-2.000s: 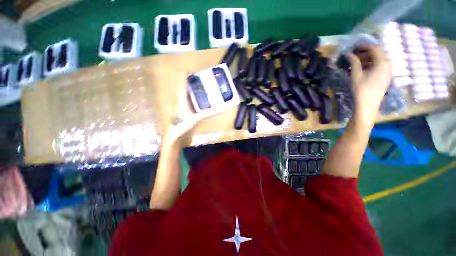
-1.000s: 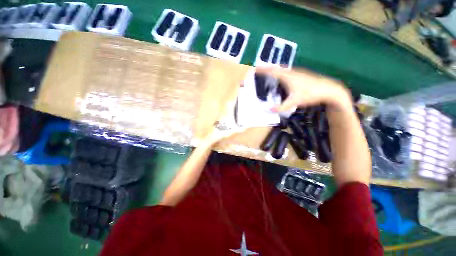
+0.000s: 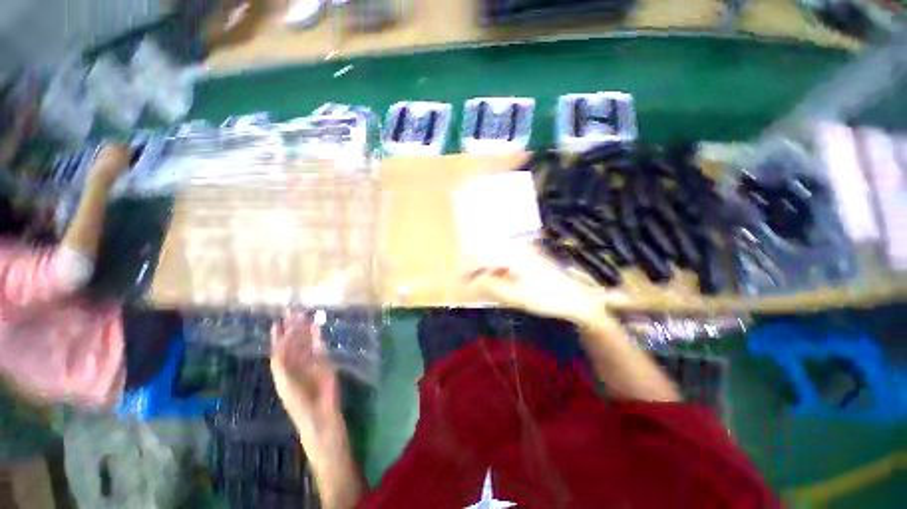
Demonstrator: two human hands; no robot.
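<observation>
A plain white box or lid (image 3: 497,207) lies on the tan board in front of me, beside the loose pile of black oblong units (image 3: 636,214). My right hand (image 3: 532,283) is just in front of it, fingers stretched left; no held item shows. My left hand (image 3: 303,363) is blurred at the front edge of the board, by clear plastic; whether it grips it is unclear. Clear blister trays (image 3: 278,229) cover the board's left part. White inserts with black units (image 3: 499,124) stand in a row beyond the board.
A bag of small black pieces (image 3: 781,214) lies right of the pile, with pale pink-white pieces (image 3: 870,189) beyond. Stacked dark trays (image 3: 259,432) are below the bench at left. A neighbouring worker's arm (image 3: 91,209) reaches in at left. A blue stool (image 3: 825,368) is at lower right.
My right hand has left the dark unit it held over the white insert and lies lower. My left hand has moved left, off the white piece, to the board's front edge. The view has shifted.
</observation>
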